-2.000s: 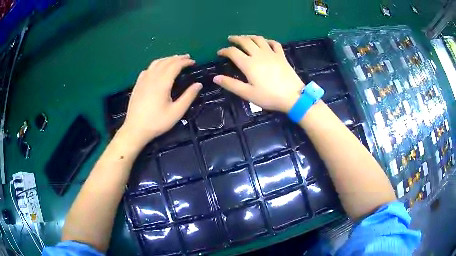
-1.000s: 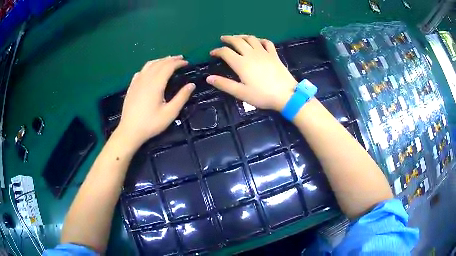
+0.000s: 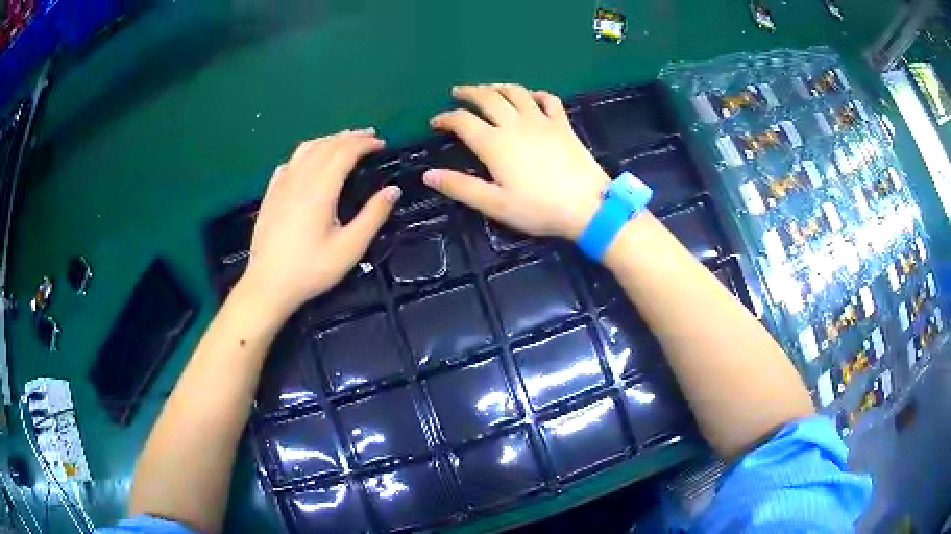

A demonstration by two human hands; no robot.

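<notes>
The black blister tray [image 3: 448, 323] lies in front of me with its grid of glossy square pockets. A dark square unit [image 3: 419, 257] with rounded corners sits in an upper pocket between my hands. My left hand [image 3: 313, 219] rests over the tray's upper left, thumb and fingers apart, holding nothing visible. A tiny pale spot [image 3: 365, 268] shows beside it. My right hand [image 3: 527, 167], with a blue wristband [image 3: 615, 216], lies over the upper middle, fingers spread, with nothing visible in it. The pockets under both palms are hidden.
A clear blister tray [image 3: 824, 229] with orange and silver parts adjoins on the right. A flat black slab [image 3: 144, 339], small dark pieces [image 3: 79, 274] and a white power strip [image 3: 57, 428] lie left. Small units [image 3: 610, 25] lie beyond the tray. A blue bin [image 3: 63, 47] is upper left.
Both hands keep their pose and sit slightly lower and further left in view. The units beyond the tray have shifted left. A white patch below my right palm no longer shows.
</notes>
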